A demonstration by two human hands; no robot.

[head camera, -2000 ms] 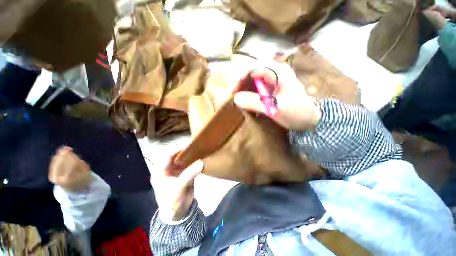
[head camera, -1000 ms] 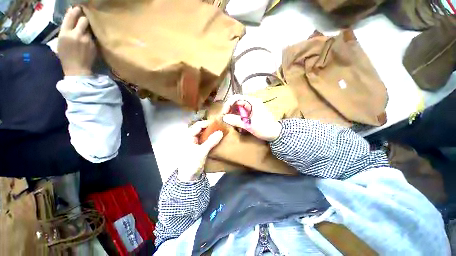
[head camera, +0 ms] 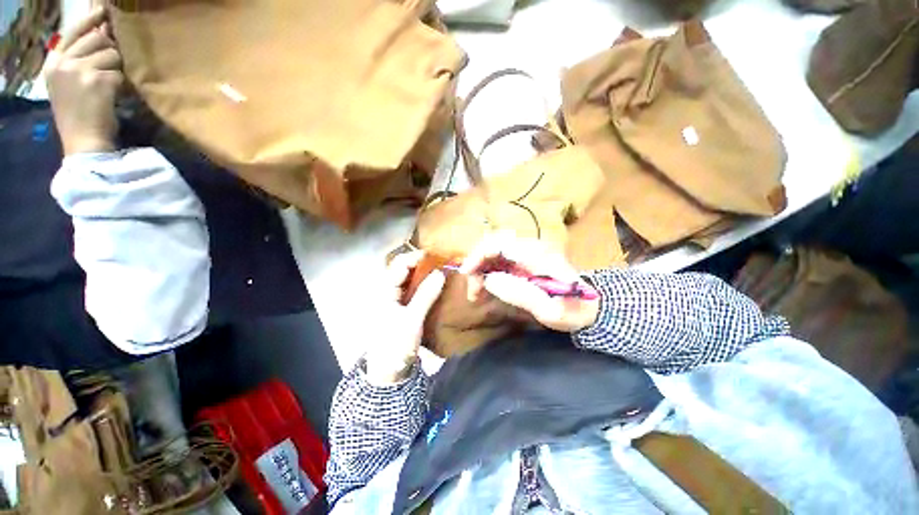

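Observation:
A tan-brown bag body (head camera: 464, 324) lies at the table's near edge, in front of my apron. My left hand (head camera: 401, 307) pinches its orange-brown leather patch (head camera: 425, 270) between thumb and fingers. My right hand (head camera: 532, 287) is just right of the patch, holding the pink-handled thread tool (head camera: 564, 289), with the handle lying across the hand towards the wrist. The tool's tip is blurred near the patch. A lighter tan cloth part (head camera: 504, 206) with thin dark curved lines lies beyond my hands.
Another person's hand (head camera: 86, 86) holds a large tan bag (head camera: 292, 91) at upper left. A flap bag (head camera: 695, 131) with a small white label lies at right on the white table (head camera: 796, 60). A red packet (head camera: 267, 422) is low at left.
The bag in my hands has turned from a raised, spread position to lying low. The pink tool now lies flatter across my right hand. The other person's large bag has come in at upper left.

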